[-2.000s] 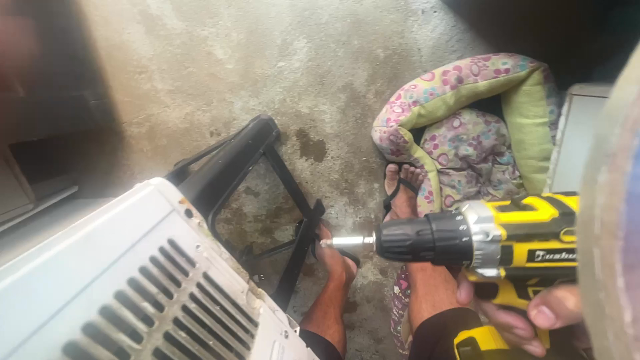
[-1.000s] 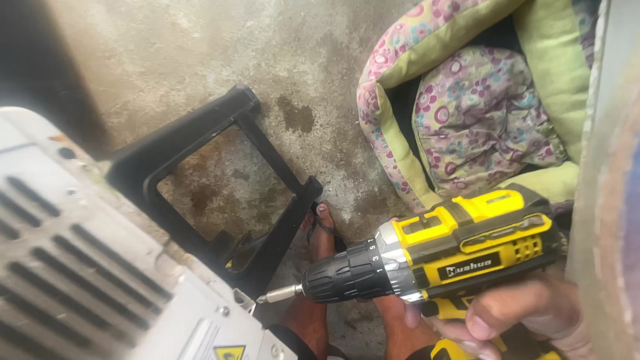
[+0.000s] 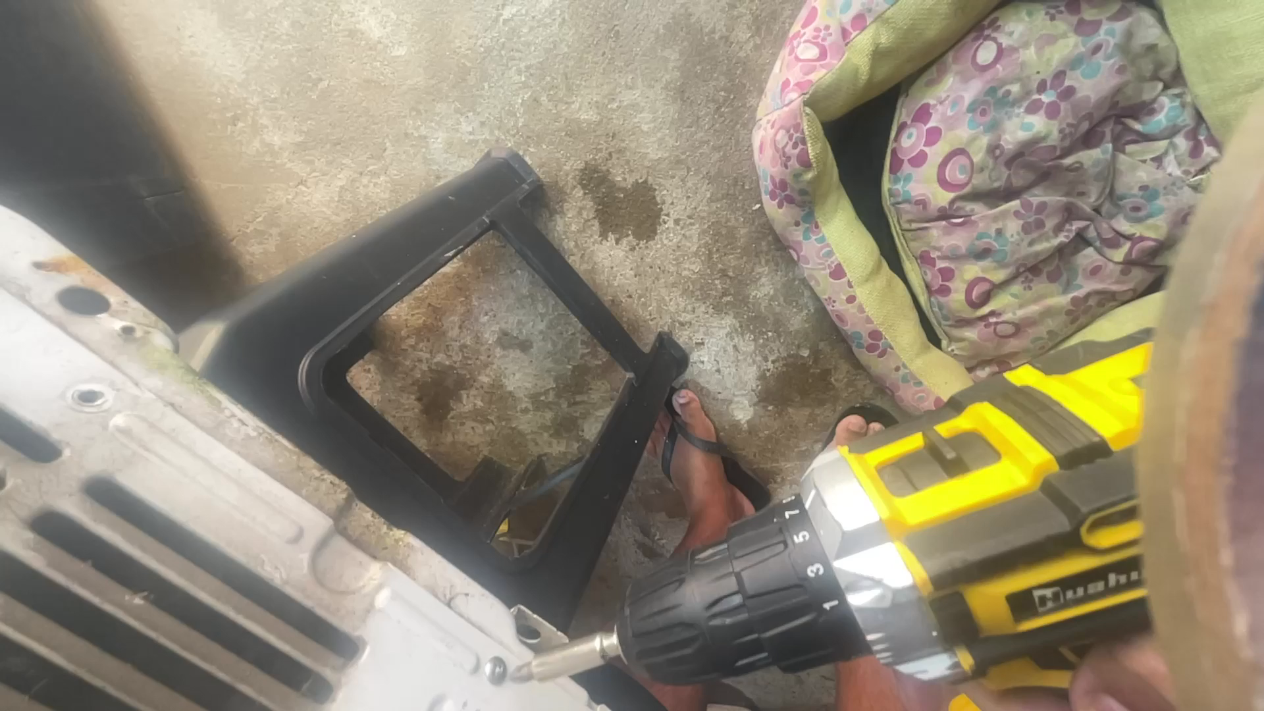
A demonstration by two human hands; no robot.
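Observation:
A yellow and black cordless drill (image 3: 987, 533) comes in from the right, with my right hand (image 3: 1126, 676) around its grip at the lower right edge; only part of the hand shows. The driver bit (image 3: 568, 657) in its black chuck reaches left, its tip at or very near a screw (image 3: 496, 670) in a white slotted metal panel (image 3: 395, 642). Whether tip and screw touch is hard to tell. A small metal tab with a hole sticks out beside the screw. My left hand does not show.
A black plastic stool or stand (image 3: 395, 267) is beside and below the panel. My feet in flip-flops (image 3: 701, 444) are on the stained concrete floor. A floral padded pet bed (image 3: 1027, 178) lies at upper right. A blurred round-edged object (image 3: 1205, 444) covers the right edge.
The drill's bit has come down and left to the screw at the panel's edge, from over the foot two seconds ago. The view has moved closer to the panel. My right hand keeps hold of the drill.

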